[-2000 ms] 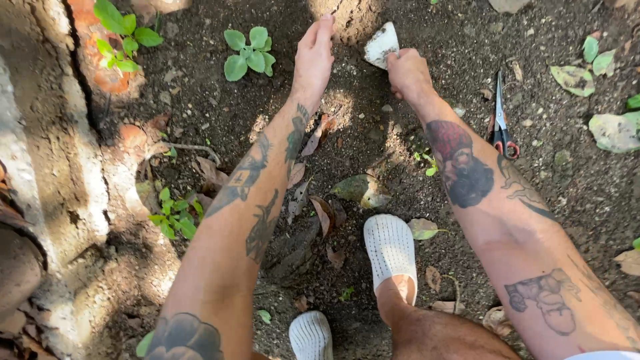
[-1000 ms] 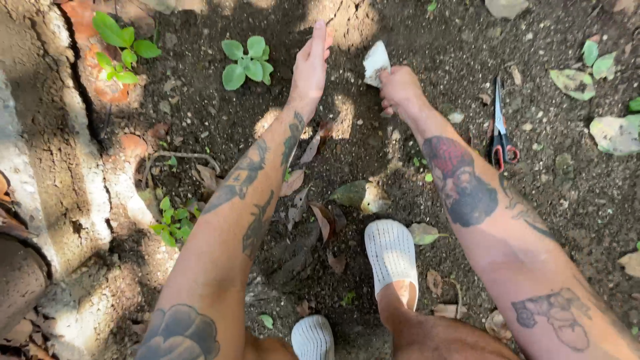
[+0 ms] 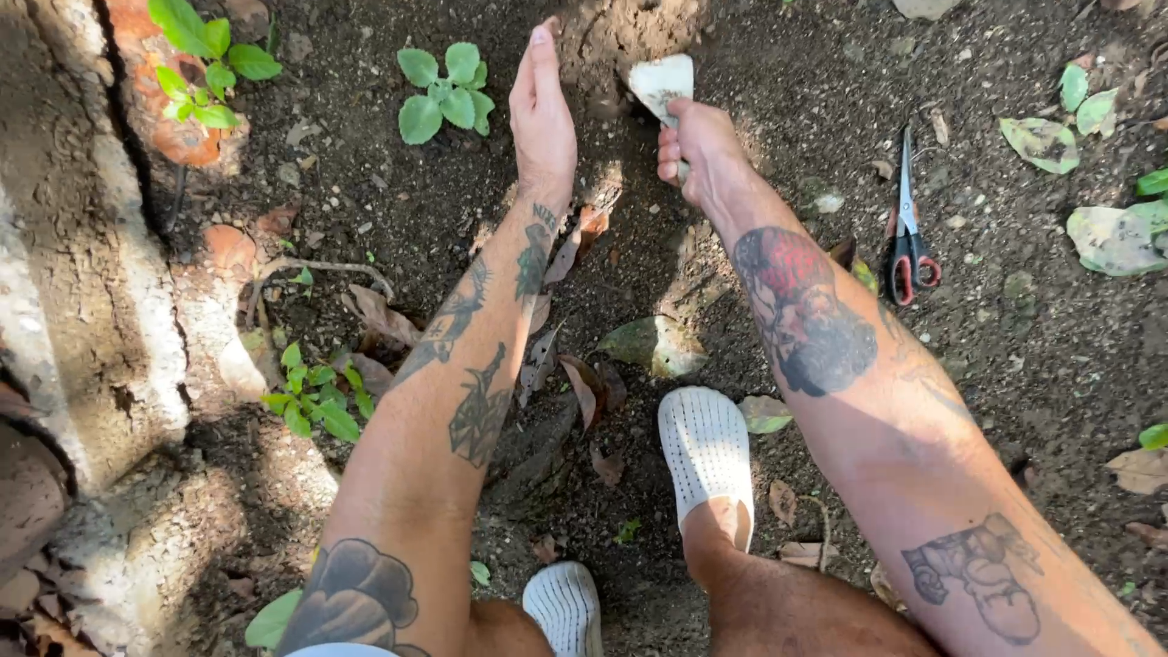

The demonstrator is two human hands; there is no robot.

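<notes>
My right hand [image 3: 698, 151] grips a small whitish hand scoop or trowel [image 3: 662, 84], its blade pointing up and to the left over a dark hollow in the soil [image 3: 630, 114]. Left of the hollow, my left hand [image 3: 545, 114] is held on edge above the ground, fingers straight and nothing in it; whether they press together is hard to tell. A small green leafy plant [image 3: 447, 96] grows just left of that hand. Scissors with black and red handles [image 3: 905, 224] lie on the soil to the right of my right forearm.
White perforated shoes [image 3: 704, 447] are on my feet below. Dry leaves [image 3: 650, 345] lie between my arms. At the left are a rough masonry edge [image 3: 91, 246], seedlings [image 3: 319, 397] and reddish pieces like brick [image 3: 187, 137]. More fallen leaves [image 3: 1118, 239] lie at the right.
The blade of the tool in my right hand has moved slightly down and away from the light patch of soil near the top. My left hand stays in much the same place.
</notes>
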